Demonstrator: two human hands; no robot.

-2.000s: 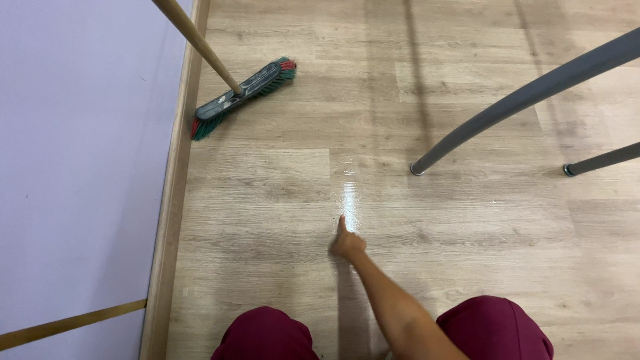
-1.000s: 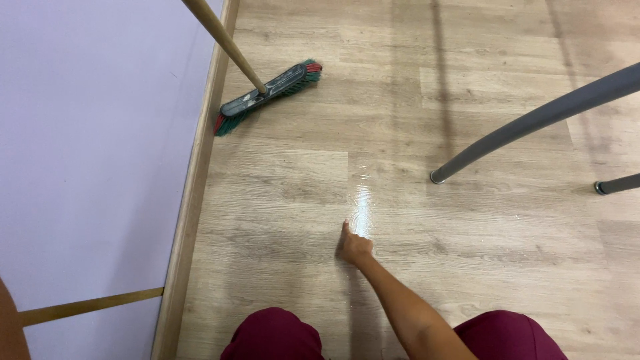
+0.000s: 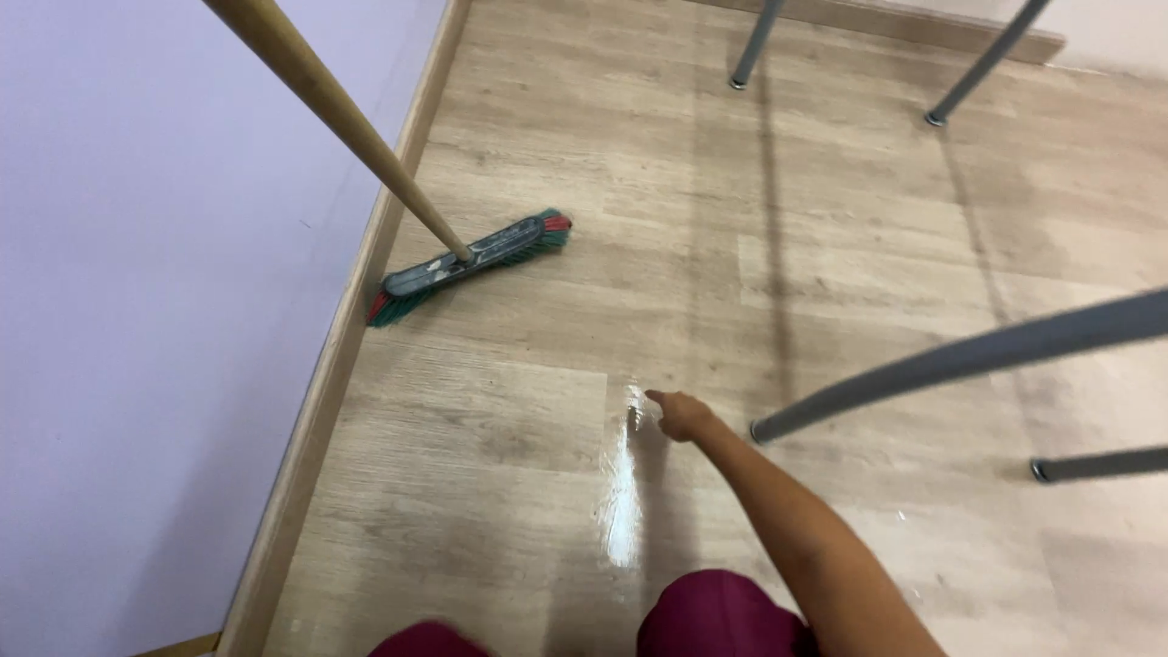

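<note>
My right hand (image 3: 680, 415) reaches over the wood-look floor (image 3: 547, 420), index finger extended and the other fingers curled, with nothing seen in it. The fingertip is beside the top of a shiny reflection; whether it touches the floor I cannot tell. Up and to the left, a broom head (image 3: 470, 262) with green and red bristles rests on the floor, one end against the baseboard. Its wooden handle (image 3: 338, 114) slants up out of view. My left hand is out of view.
A lilac wall (image 3: 182, 274) with a wooden baseboard (image 3: 315, 424) runs along the left. Grey metal legs (image 3: 958, 360) stand on the floor at right, close to my forearm, and more legs (image 3: 757, 46) stand further back. My knees (image 3: 716, 616) are at the bottom.
My pointing right hand has moved forward along the floor, from the near part of the bright reflection to its far end. The view has shifted, showing more legs at the back.
</note>
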